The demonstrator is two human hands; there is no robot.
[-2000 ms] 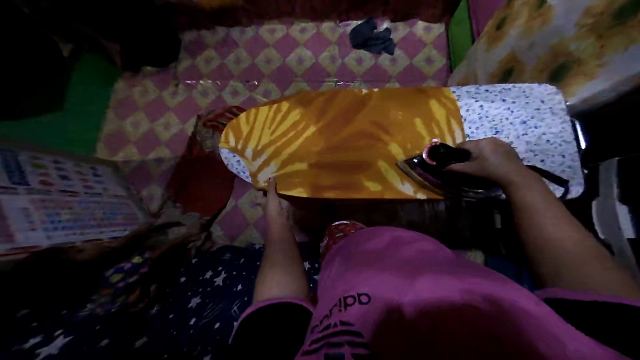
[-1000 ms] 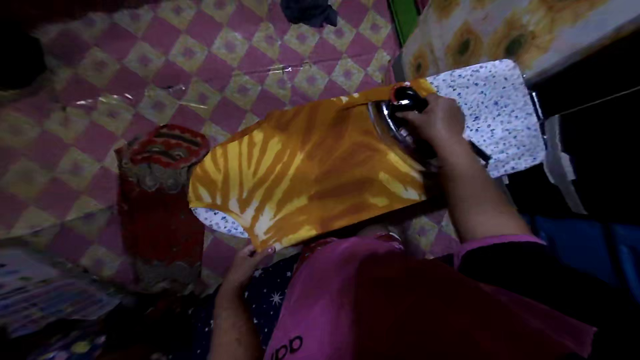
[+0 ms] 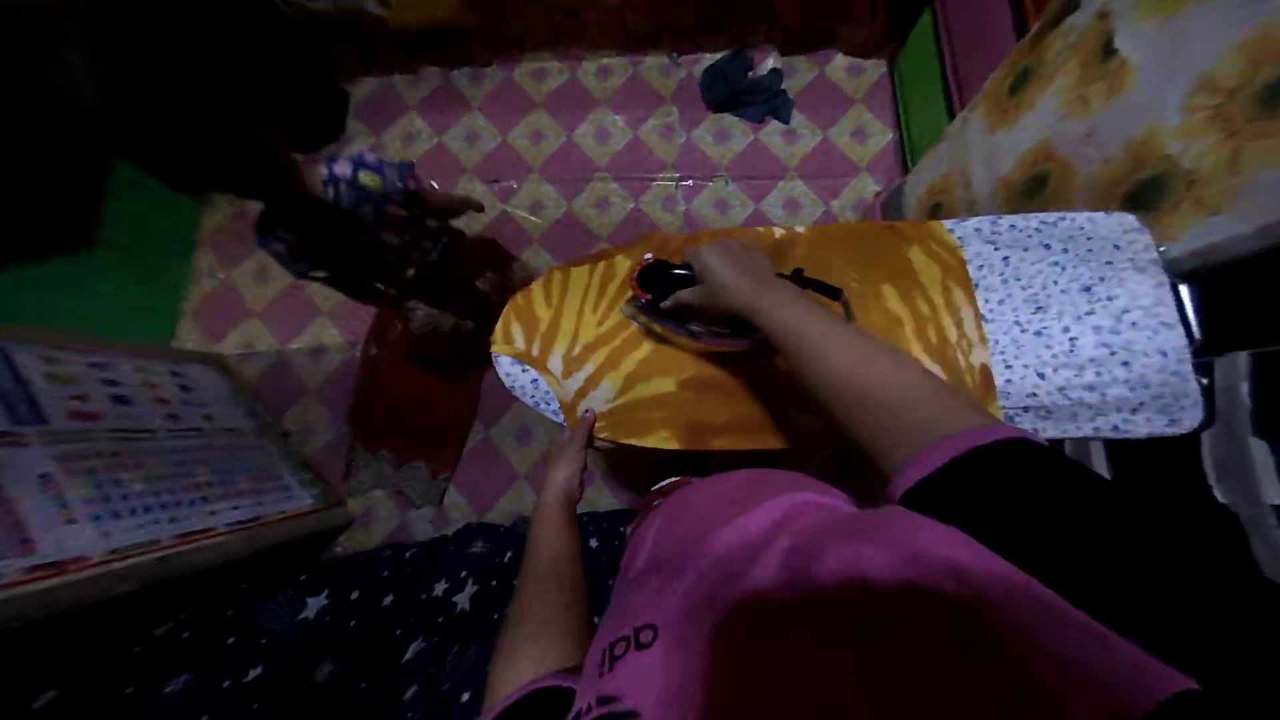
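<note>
An orange and yellow tie-dye cloth (image 3: pixel 870 290) lies flat over an ironing board (image 3: pixel 1090 320) with a white, blue-speckled cover. My right hand (image 3: pixel 735 280) grips the handle of a clothes iron (image 3: pixel 690 325), which rests on the cloth left of its middle, its cord trailing to the right. At the near left edge, beside the bare tip of the board, my left hand (image 3: pixel 570 455) touches the cloth edge with the thumb on top. The fingers below that edge are partly hidden.
Another person (image 3: pixel 370 220) in dark patterned clothing is at the left, one hand out over the floor. A red mat (image 3: pixel 415 390) lies below them. A dark cloth (image 3: pixel 745 88) is on the patterned floor. Sunflower-print fabric (image 3: pixel 1090 130) stands close behind the board's right end.
My right hand has moved the iron left along the cloth from near the board's right part. My left hand stays at the near left edge. Another person has come into view at the left.
</note>
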